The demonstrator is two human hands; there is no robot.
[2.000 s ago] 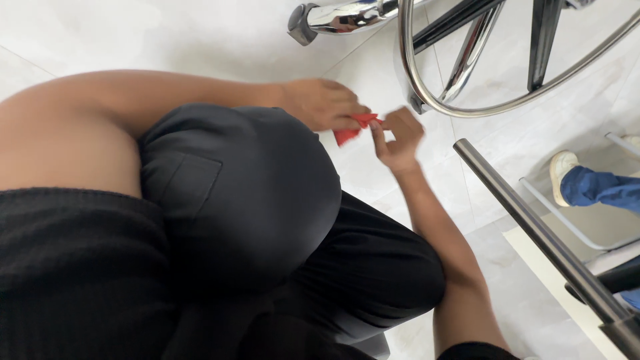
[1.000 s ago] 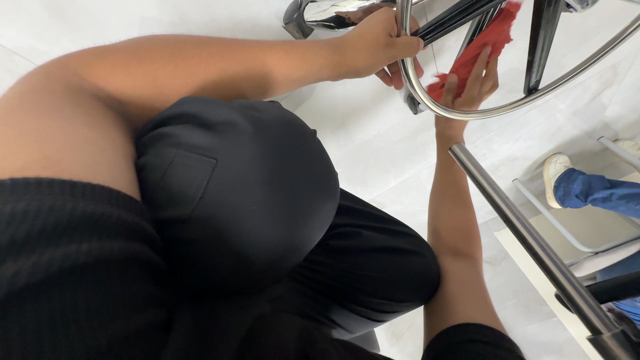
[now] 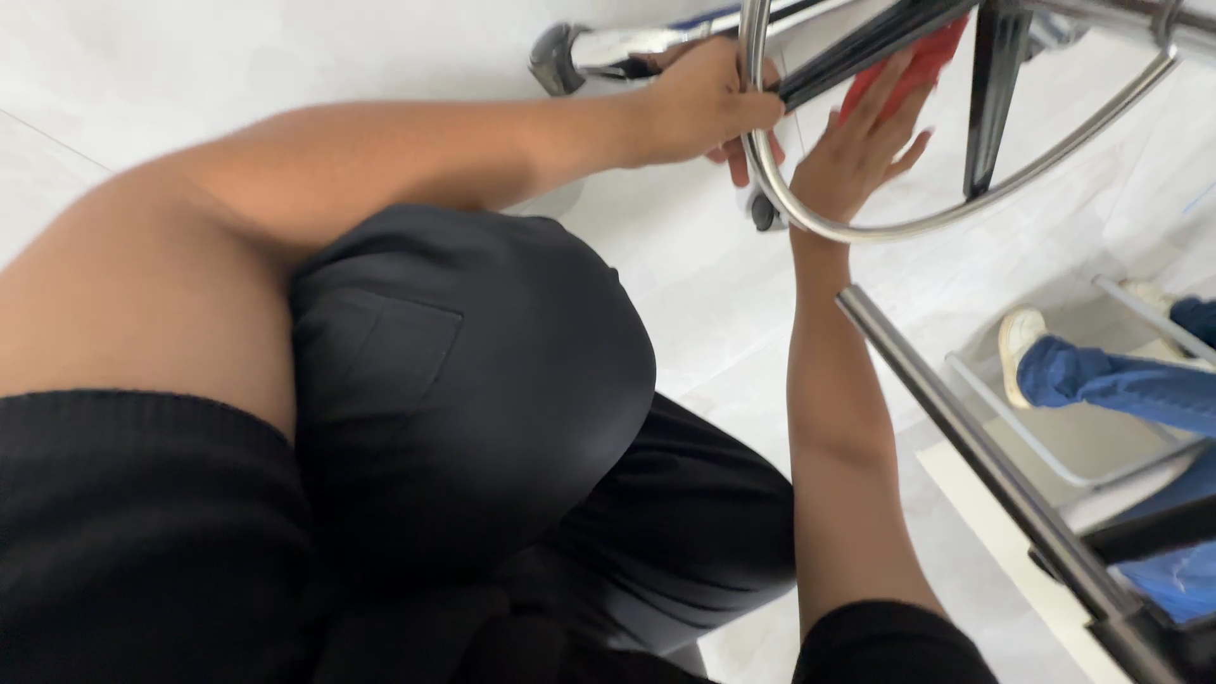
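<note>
My left hand (image 3: 712,104) is closed around the chrome foot ring (image 3: 826,226) of a swivel chair or stool, where a black spoke (image 3: 864,52) meets it. Inside the ring, my right hand (image 3: 864,142) has its fingers spread over a red cloth (image 3: 917,71), which lies partly behind that spoke. The palm side and whatever the cloth touches are hidden. Below the ring show a chrome base leg (image 3: 627,47) and its dark caster (image 3: 558,59). A smaller caster (image 3: 763,211) is near my left fingertips.
A metal bar (image 3: 959,432) slants close to my right forearm. Another person's blue-trousered leg (image 3: 1111,375) and light shoe (image 3: 1021,351) are at the right, near a grey metal frame (image 3: 1021,427). My black-clad knee (image 3: 513,351) fills the middle.
Two seconds ago both hands were together at the red cloth, outside the ring. My left hand has since taken hold of the ring; my right hand has moved inside it with the cloth.
</note>
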